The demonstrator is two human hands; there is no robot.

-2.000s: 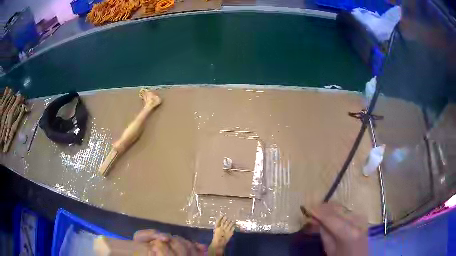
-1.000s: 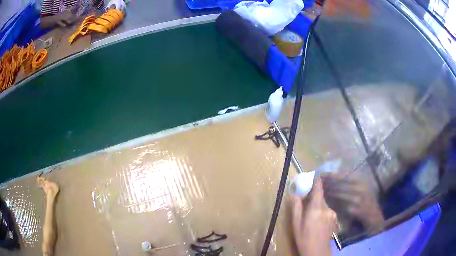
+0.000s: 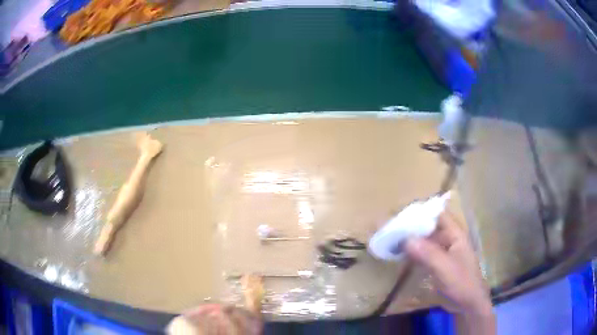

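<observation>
My right hand holds a white glue bottle above the table, its nozzle pointing up and right. My left hand, cut by the bottom edge, is closed on a figure leg whose foot sticks up at the table's front edge. Several dark straps lie between the cardboard pad and my right hand. A small white cap and a thin stick lie on the pad. Another tan leg lies on the table at the left. The picture is blurred.
A black looped item lies far left. A second white bottle stands by dark straps at back right, near a black cable. A green belt runs behind, with orange parts beyond it. Blue crates are below left.
My right hand held a small dark piece, then reached to the bottle at the right; now it holds the bottle farther left. Dark straps now lie beside the pad. The view swung right and back.
</observation>
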